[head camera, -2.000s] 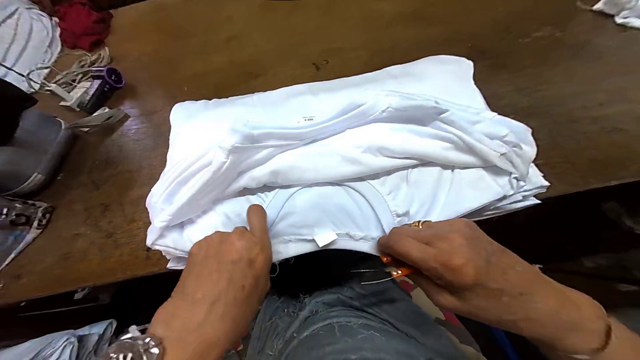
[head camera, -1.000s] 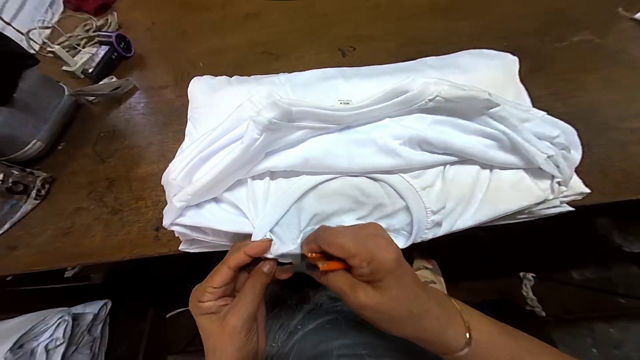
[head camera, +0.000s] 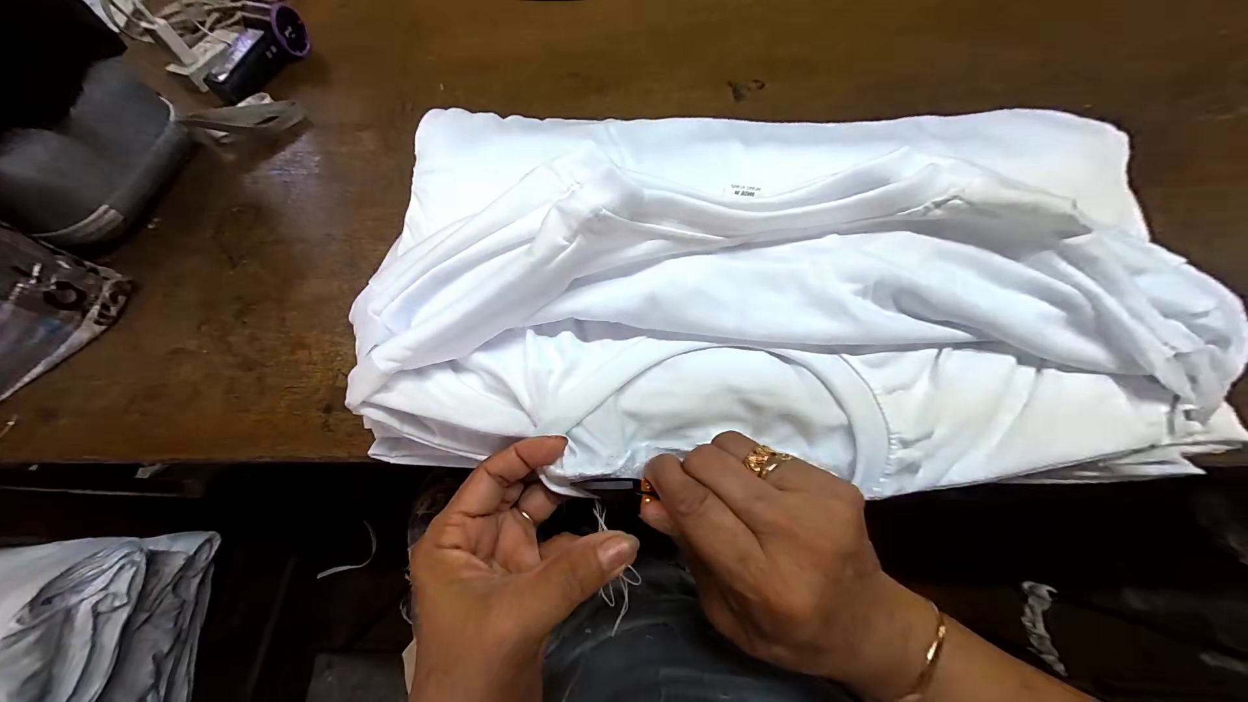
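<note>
White knit shirts (head camera: 721,292) lie folded in a stack at the front edge of the wooden table. The top one has a round ribbed neckband (head camera: 868,419) facing me. My left hand (head camera: 517,556) holds the near edge of the neck between fingers, thumb apart, beside loose white threads (head camera: 616,585). Right of it, my right hand (head camera: 760,546) is closed around a small tool with orange handles (head camera: 647,490), mostly hidden by the fingers; it looks like thread snips. The tool's tip is at the shirt's edge.
On the wooden table (head camera: 244,351), a grey object (head camera: 88,156), cables with a black and purple device (head camera: 258,54) and a clear plastic bag (head camera: 49,307) lie at the left. Folded whitish cloth (head camera: 107,614) sits below the table edge at lower left.
Two seconds ago my hands were apart along the neck; my right hand with the orange-handled tool has come over beside my left hand. Since one second ago, my left thumb has opened away from the cloth.
</note>
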